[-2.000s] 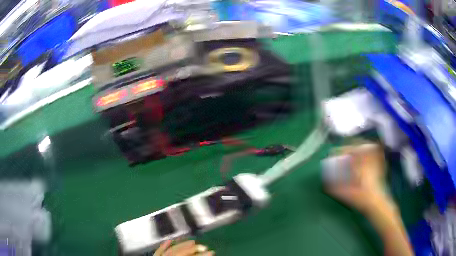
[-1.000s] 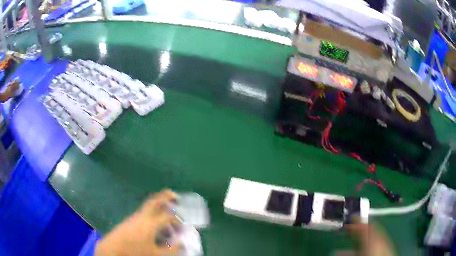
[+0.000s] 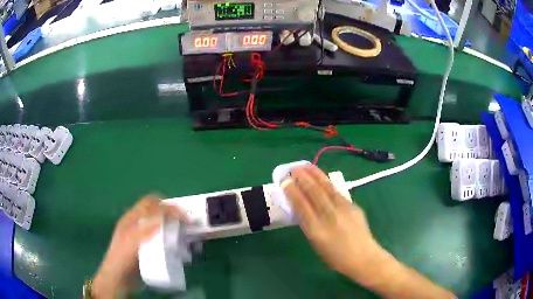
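Observation:
A white power strip [image 3: 193, 205] with a black square socket [image 3: 223, 209] and black tape lies across the green bench in front of me. My left hand [image 3: 130, 238], blurred, holds a white adapter [image 3: 159, 257] at the strip's left end, overlapping it from my view. My right hand [image 3: 327, 219] is on another white adapter [image 3: 292, 170] over the strip's right socket, which is hidden; whether it is fully plugged in cannot be told. A red test lead [image 3: 336, 148] with a black and metal plug end [image 3: 379, 155] lies behind the strip.
Behind stand a black stand [image 3: 304, 73], a dual red meter [image 3: 228, 42] reading 0.00 twice, a green-display instrument [image 3: 251, 11] and a tape roll [image 3: 355, 42]. Adapter rows [image 3: 20, 157] lie left, more adapters [image 3: 467, 140] right beside blue sheets [image 3: 507, 175]. A white cord [image 3: 435, 131] curves at right.
The view has swung back toward the middle. My left hand has brought an adapter from the left to the strip. My right hand now presses over an adapter at the right socket.

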